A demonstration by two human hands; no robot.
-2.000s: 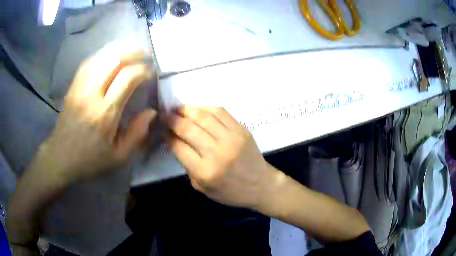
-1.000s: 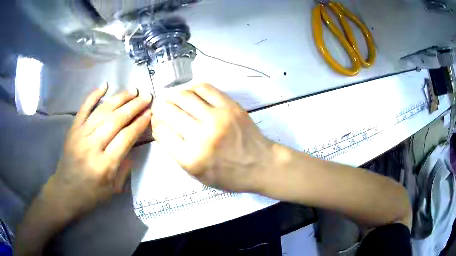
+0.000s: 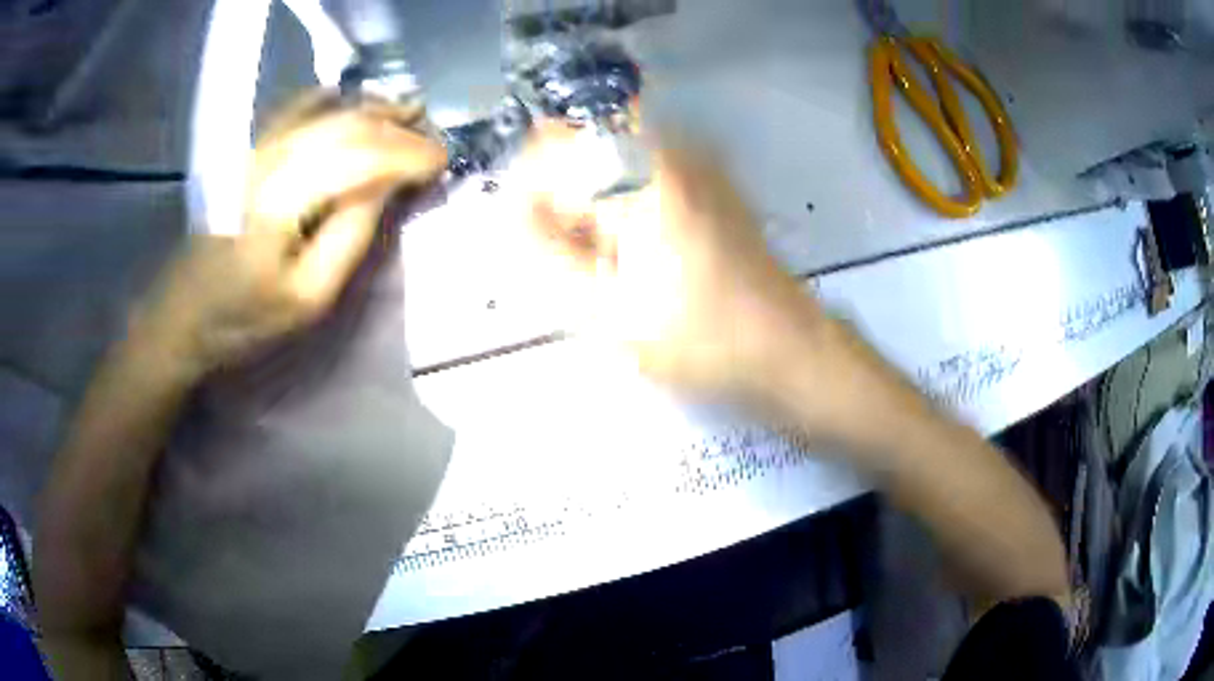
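Note:
The grey-brown garment panel (image 3: 313,466) hangs from the white bed over its front edge at the left. My left hand (image 3: 333,200) pinches its upper edge between thumb and fingers, left of the needle area. My right hand (image 3: 639,253) is blurred and overexposed, just below the shiny presser foot and needle parts (image 3: 579,87). Its fingers are bent, and whether they hold anything cannot be told. The lamp glare hides detail on the bed.
Scissors with orange-yellow handles (image 3: 943,127) lie at the upper right. A printed ruler scale (image 3: 746,459) runs along the front edge. A dark clip-like object (image 3: 1172,240) is at the far right. Pale and olive cloth (image 3: 1158,532) hangs at the lower right.
My left hand has moved up and lifted the panel edge from flat. My right hand has moved right, away from my left hand. More of the panel shows below.

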